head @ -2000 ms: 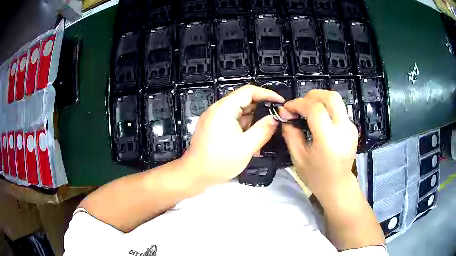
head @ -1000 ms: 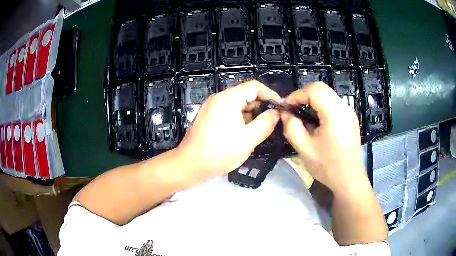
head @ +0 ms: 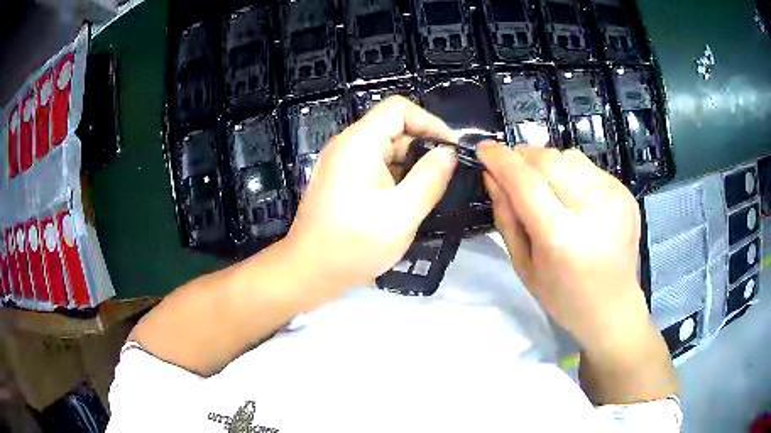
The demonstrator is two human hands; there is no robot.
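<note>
My left hand [head: 363, 190] holds a black plastic phone housing [head: 417, 266]. Its lower end shows below my palm, over my white shirt, with small pale cut-outs. Its upper end lies between my left thumb and fingers. My right hand [head: 562, 224] meets that upper end with thumb and forefinger closed on a thin dark sliver; I cannot tell if it is a tool or a part. The contact spot is largely hidden by my fingertips. Behind my hands lies the glossy black tray [head: 226, 118], with rows of pockets holding similar black housings.
A green mat [head: 139, 216] lies under the tray. At left are red pieces [head: 63, 254] with white circles in a pale tray. At right are black pieces [head: 742, 221] with white circles in a pale tray. Small silvery bits [head: 704, 62] lie on the mat at upper right.
The housing's lower end has turned and shifted. My right hand has moved slightly right and its fingers lie flatter. The tray sits higher in view and the whole view has tilted.
</note>
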